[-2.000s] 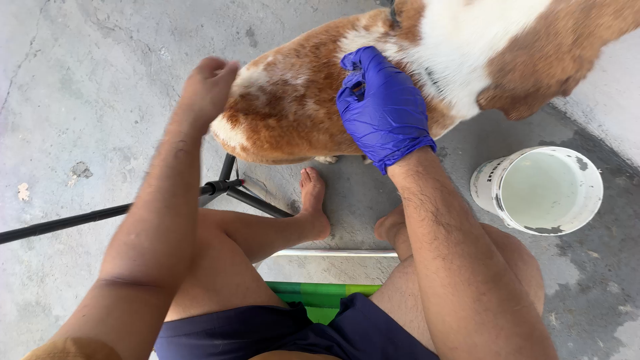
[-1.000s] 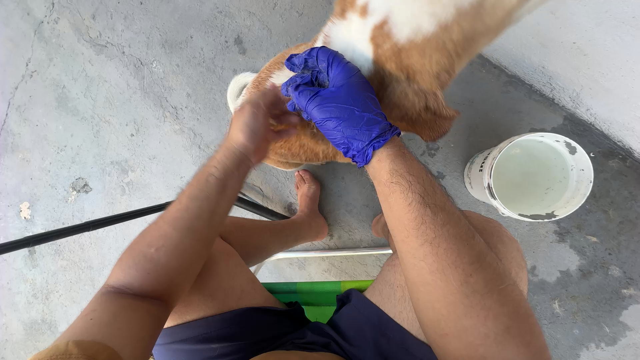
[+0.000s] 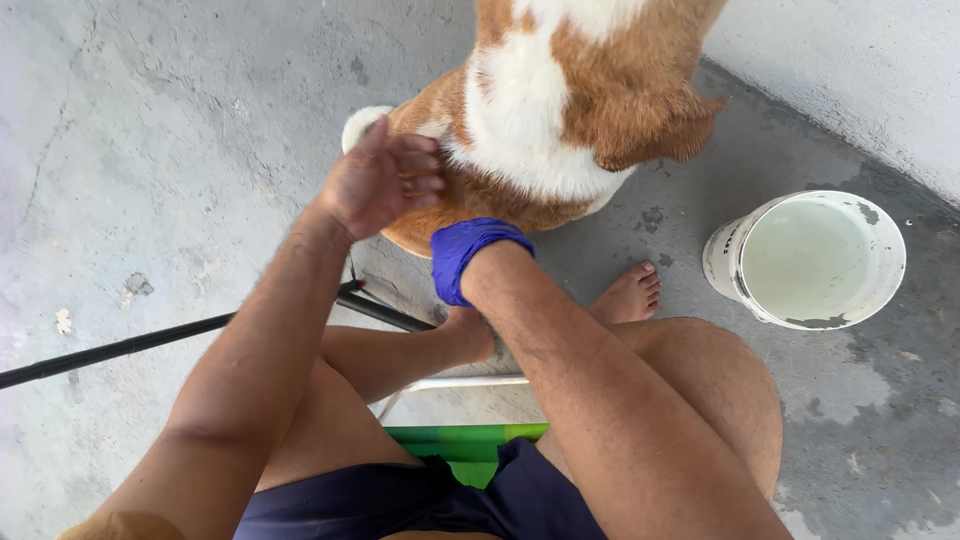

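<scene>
A brown and white dog (image 3: 525,112) stands or sits at the top centre, its head at the upper right and its white tail (image 3: 365,124) at the left. My bare left hand (image 3: 386,180), fingers spread, is at the dog's rear flank; whether it touches the fur I cannot tell. My right hand (image 3: 476,255) wears a blue disposable glove and is against or under the dog's near side. Its fingers are hidden, so what they hold does not show.
A white bucket (image 3: 731,259) of cloudy liquid stands on the concrete floor at the right, near a white wall (image 3: 847,67). A black pole (image 3: 127,346) crosses at the left. Below are my legs, bare feet and a green seat (image 3: 465,442) with a pale metal bar.
My gloved right hand has moved down from the dog's back to its near side, its fingers dropping from sight. The dog has turned its body and head.
</scene>
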